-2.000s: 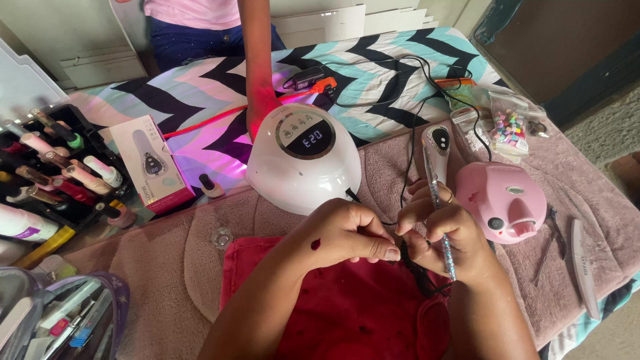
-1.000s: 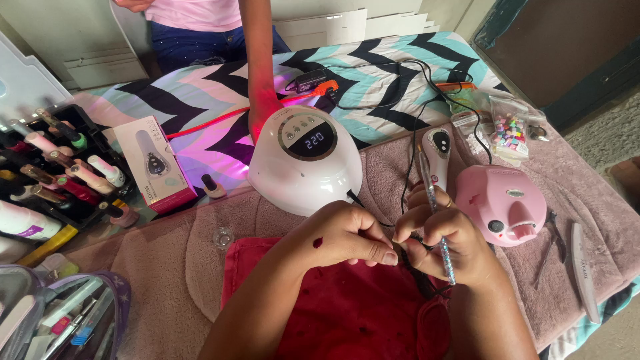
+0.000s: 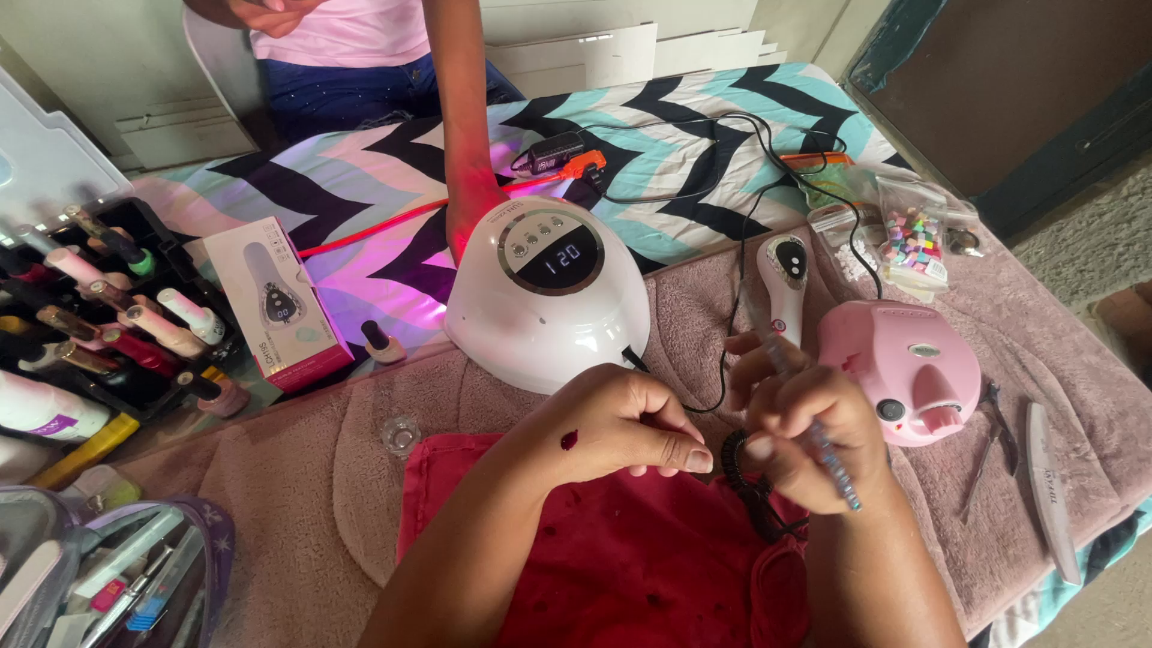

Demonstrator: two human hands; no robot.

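My left hand (image 3: 621,432) is above a red cloth (image 3: 630,558), its thumb and fingertips together; whether anything small is between them cannot be told. A dark red spot marks the back of that hand. My right hand (image 3: 810,423), slightly blurred, holds a thin brush-like tool with a glittery handle (image 3: 832,463). Just beyond my hands stands a white nail lamp (image 3: 549,297) with a lit display. Another person's hand (image 3: 472,216) reaches to the lamp's far side, in red and purple light. A pink nail drill machine (image 3: 900,369) sits right of my right hand.
Nail polish bottles (image 3: 162,333) crowd a black rack at left, beside a lamp box (image 3: 279,306) and a pouch of tools (image 3: 216,576). At right lie a handheld lamp (image 3: 783,279), bags of colourful pieces (image 3: 913,234), nippers (image 3: 994,441) and a nail file (image 3: 1050,490). Black cables cross the patterned cloth.
My right hand has moved a little away from my left, and the tool in it has tilted. The lamp's displayed number has changed. My left hand has stayed nearly in place.
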